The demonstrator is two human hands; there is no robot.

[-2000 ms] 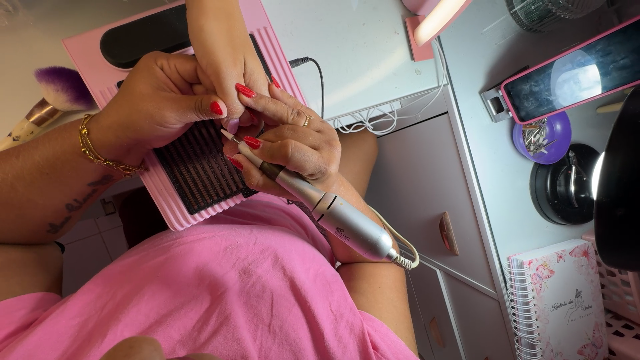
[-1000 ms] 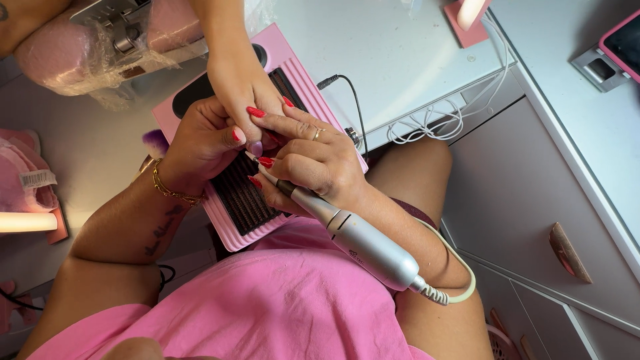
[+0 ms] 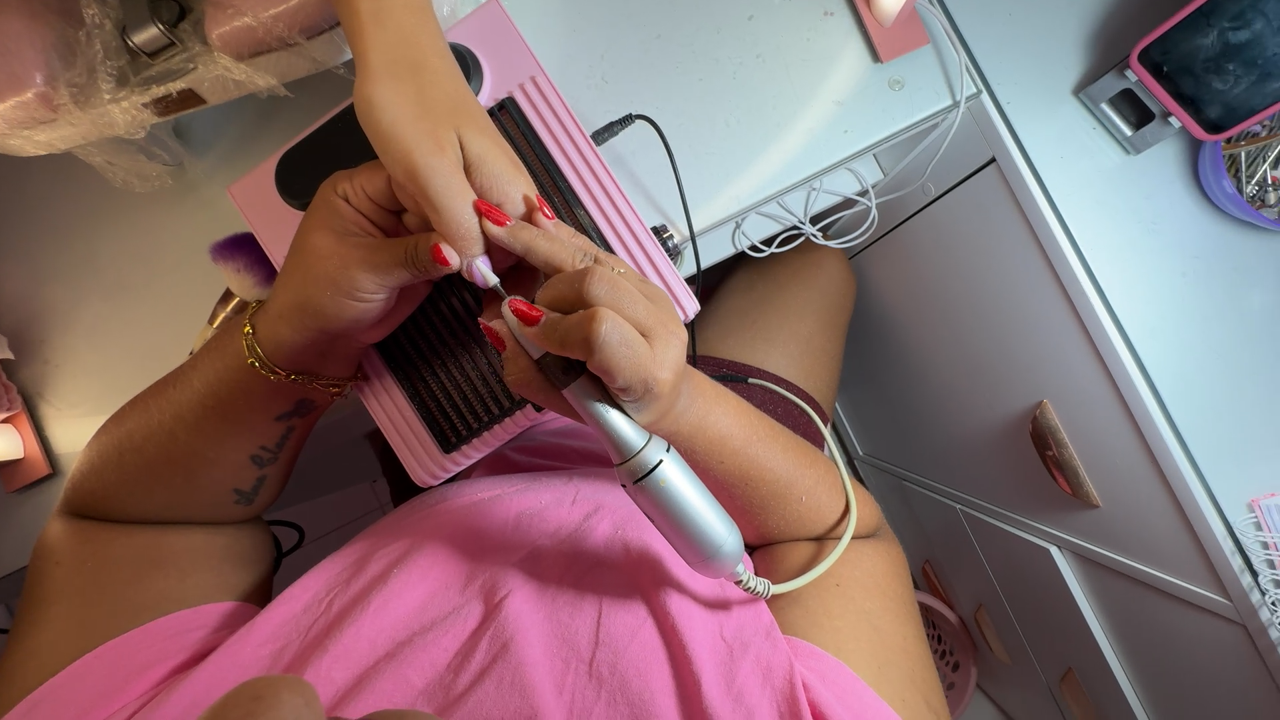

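Observation:
My right hand [image 3: 600,320] grips a silver electric nail drill [image 3: 670,490] like a pen, its cable looping back under my forearm. The drill's pale bit [image 3: 486,272] touches or lies right at a lilac-tinted fingernail of another person's hand [image 3: 430,150]. My left hand [image 3: 350,250], with red nails and a gold bracelet, holds that person's finger near its tip. All three hands are over a pink nail dust collector [image 3: 630,215] with a black slatted grille. The other person's remaining fingers are partly hidden behind my hands.
A black cable [image 3: 680,180] runs from the dust collector. Coiled white cables [image 3: 810,215] hang at the desk edge. A purple-bristled brush [image 3: 243,265] lies left. A pink-framed phone [image 3: 1215,70] and a purple bowl of drill bits [image 3: 1235,185] are right; a plastic-wrapped armrest [image 3: 270,60] is upper left.
The view has shifted strongly since the first frame. The drill stays in my right hand and the other person's finger in my left; the bit now shows more plainly at the nail.

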